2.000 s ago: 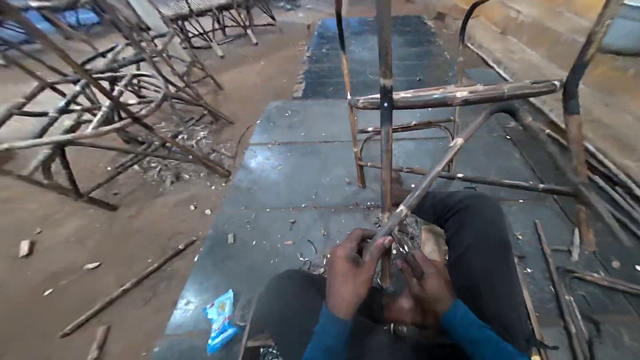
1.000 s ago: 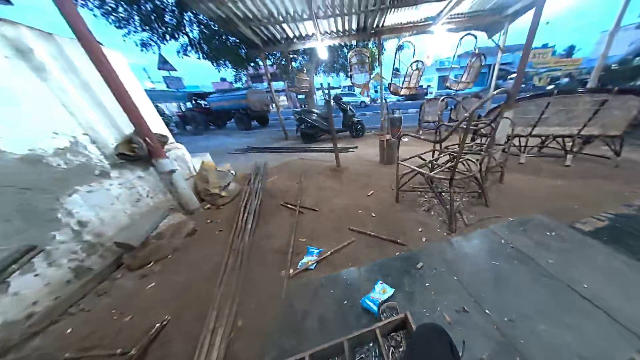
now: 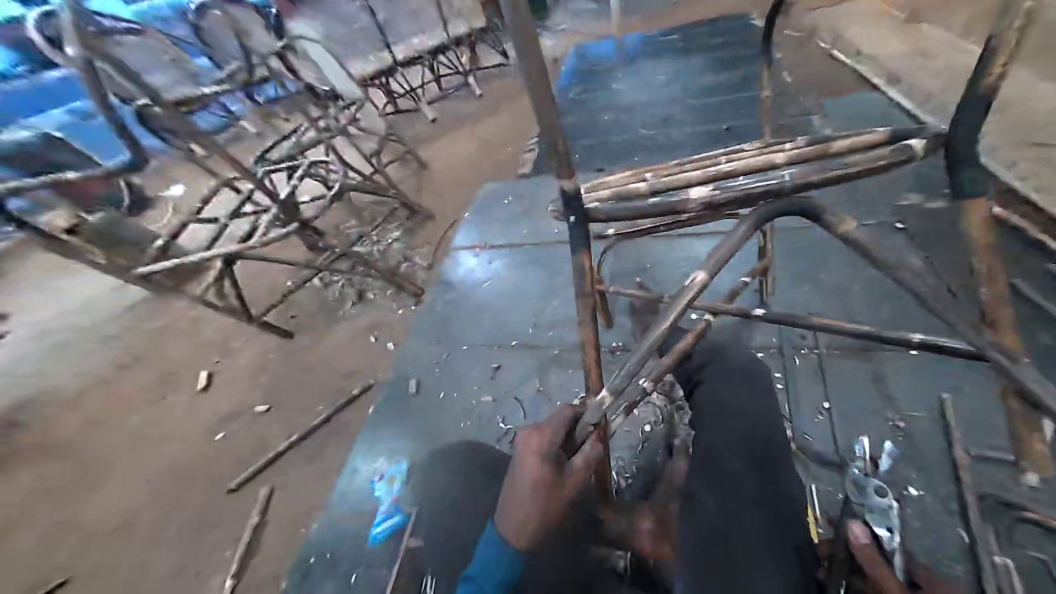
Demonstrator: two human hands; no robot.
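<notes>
My left hand [image 3: 549,470] grips the lower end of a bent cane piece [image 3: 660,330] against an upright leg of a cane chair frame [image 3: 582,289]. The frame stands between my legs, with several canes bundled as its seat rail [image 3: 759,177]. At the lower right, my right hand [image 3: 883,561] is closed around a metal tool with pivoted jaws, like pruning shears or pliers [image 3: 874,495]. That tool is beside my right knee, apart from the frame. My bare foot shows blurred below the frame.
Dark stone slabs [image 3: 511,289] lie under the frame. A blue wrapper [image 3: 389,503] is at their left edge. Cane offcuts [image 3: 301,437] lie on the dirt ground. More cane chair frames [image 3: 272,198] stand at upper left. Cane lengths [image 3: 965,487] lie at right.
The view swung away to the yard and back. Two seconds ago both hands were together at the cane piece; now my right hand is at the lower right, holding the metal tool.
</notes>
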